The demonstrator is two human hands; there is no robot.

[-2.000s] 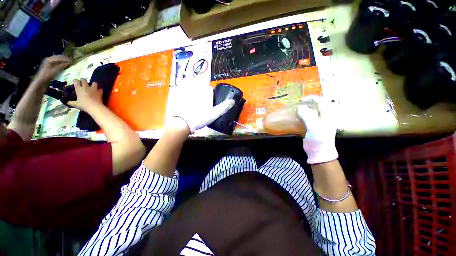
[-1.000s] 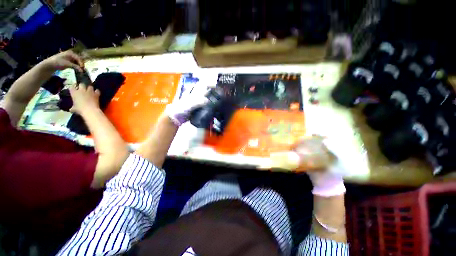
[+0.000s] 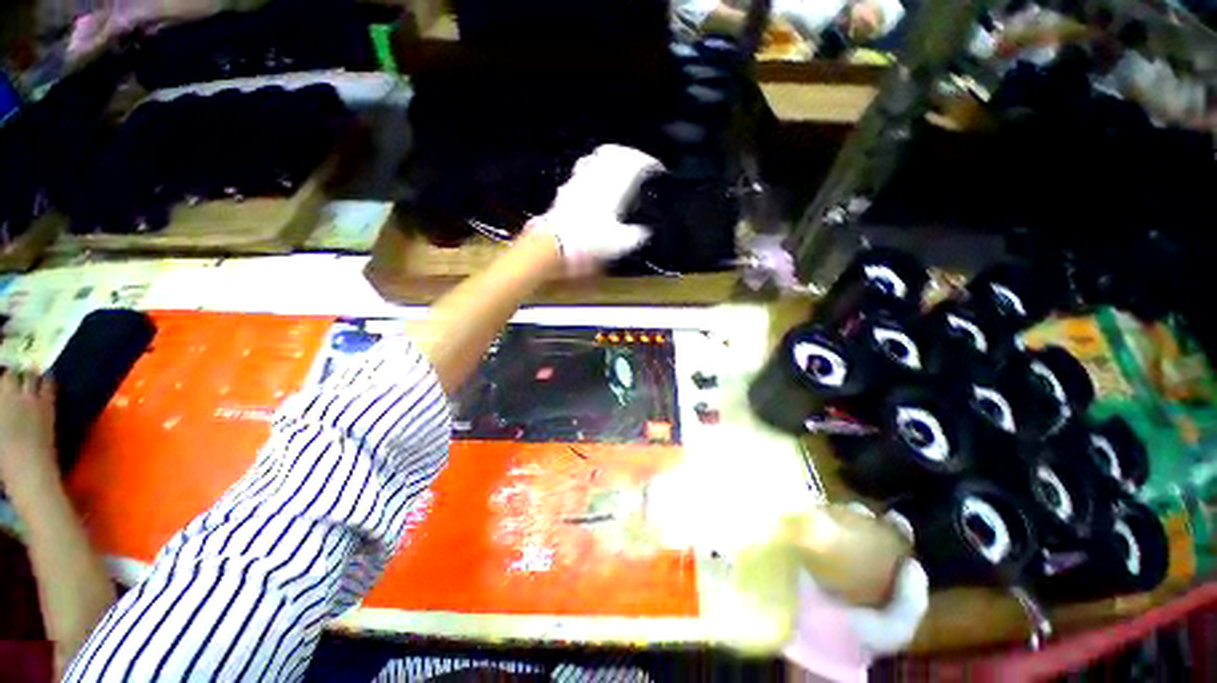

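My left hand, in a white glove, is stretched out over the cardboard tray of black units at the back. A dark unit lies against its fingers, but black merges with black and I cannot tell whether it is gripped. My right hand, also gloved, is low at the front edge, closed around the tan glue bottle; both are blurred. The printed sheet, with orange lower half and black upper half, lies on the bench. My left sleeve covers its left part.
Several black units with pale rings stand grouped at the right. A red crate rim shows at lower right. At left, a person's hand is beside a long black block on another orange sheet. Another tray stands back left.
My left hand has moved from the sheet, where it held the black housing, up to the back tray. The view has turned up and right. My right hand still holds the bottle.
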